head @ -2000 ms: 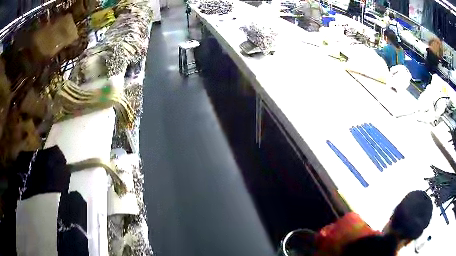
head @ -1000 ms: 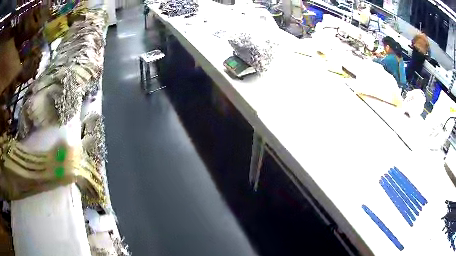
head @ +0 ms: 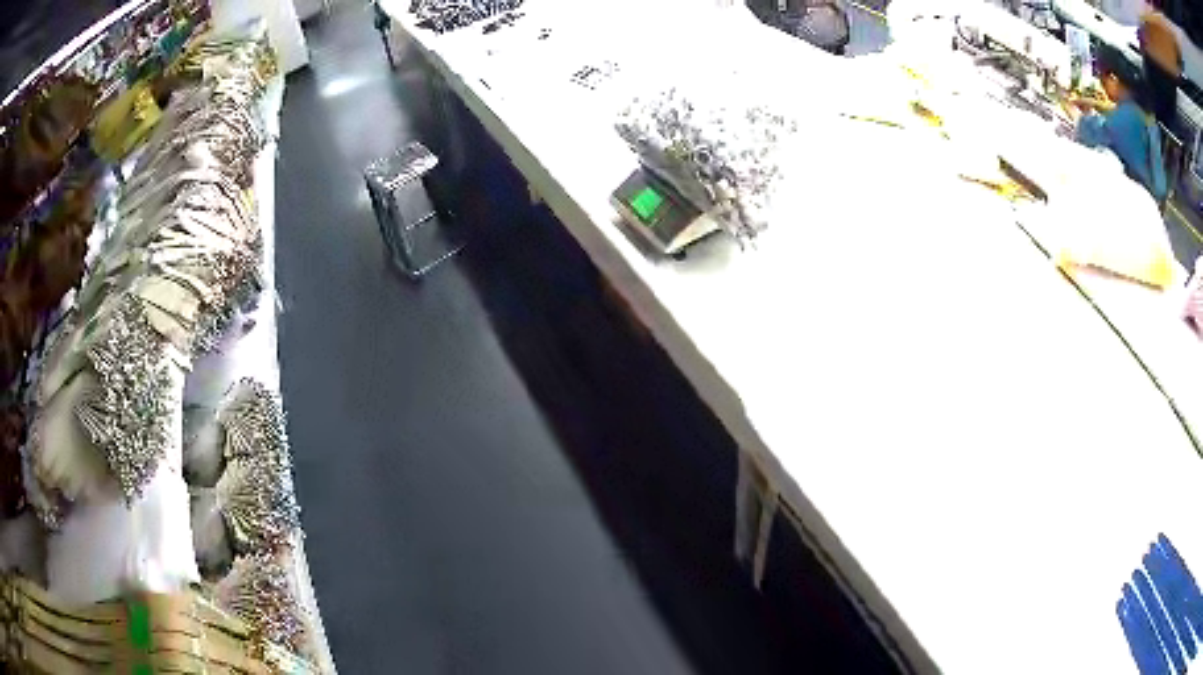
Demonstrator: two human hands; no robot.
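Neither of my hands is in the picture. The long white worktable runs from the upper left to the lower right. A digital scale with a lit green display stands near its aisle-side edge. A clear bag of small grey loops lies on and behind the scale. Blue strap pieces lie side by side at the lower right, cut off by the frame edge.
A stool stands in the dark grey aisle. Shelves heaped with strap bundles line the left side, with beige straps below. A person in blue is at the upper right. Yellow bundles lie at the far table side.
The view has moved forward along the aisle. The scale and bag look larger and nearer, and the blue straps have shifted to the lower right corner. The person in red seen earlier is out of view.
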